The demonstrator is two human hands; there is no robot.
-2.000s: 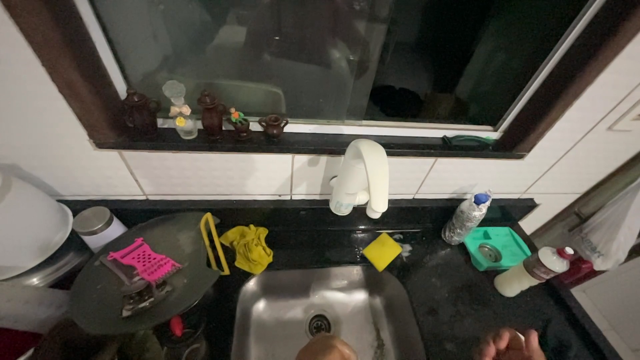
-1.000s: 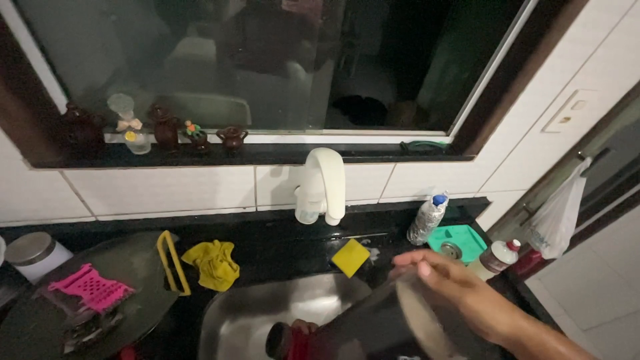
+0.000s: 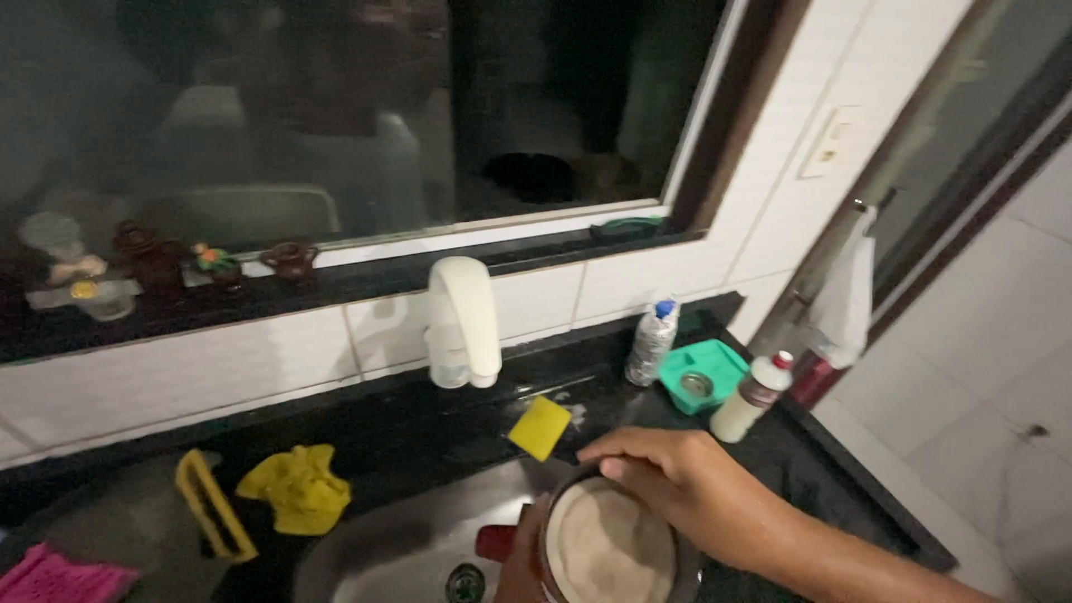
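Note:
A dark round pot (image 3: 563,536) with a pale inside or contents, which I cannot tell apart, is held over the right part of the steel sink (image 3: 377,528). My left hand (image 3: 523,557) grips its left side, beside a red handle (image 3: 496,543). My right hand (image 3: 662,469) rests on the far right rim, fingers pointing left. Behind the pot lies a yellow sponge (image 3: 540,429) on the black counter. A white faucet (image 3: 465,322) stands behind the sink. Left of the sink is a crumpled yellow cloth (image 3: 297,490).
At the right stand a foil-like bottle with a blue cap (image 3: 651,343), a teal tray (image 3: 703,373) and a red-capped bottle (image 3: 751,398). Small ornaments (image 3: 289,260) line the window sill. A yellow frame-like handle (image 3: 213,507) and a pink perforated item (image 3: 63,576) lie at the left.
The pot, lying tilted sideways one second ago, now turns its round pale face up toward me. Two seconds ago it was not in view. The view has shifted right.

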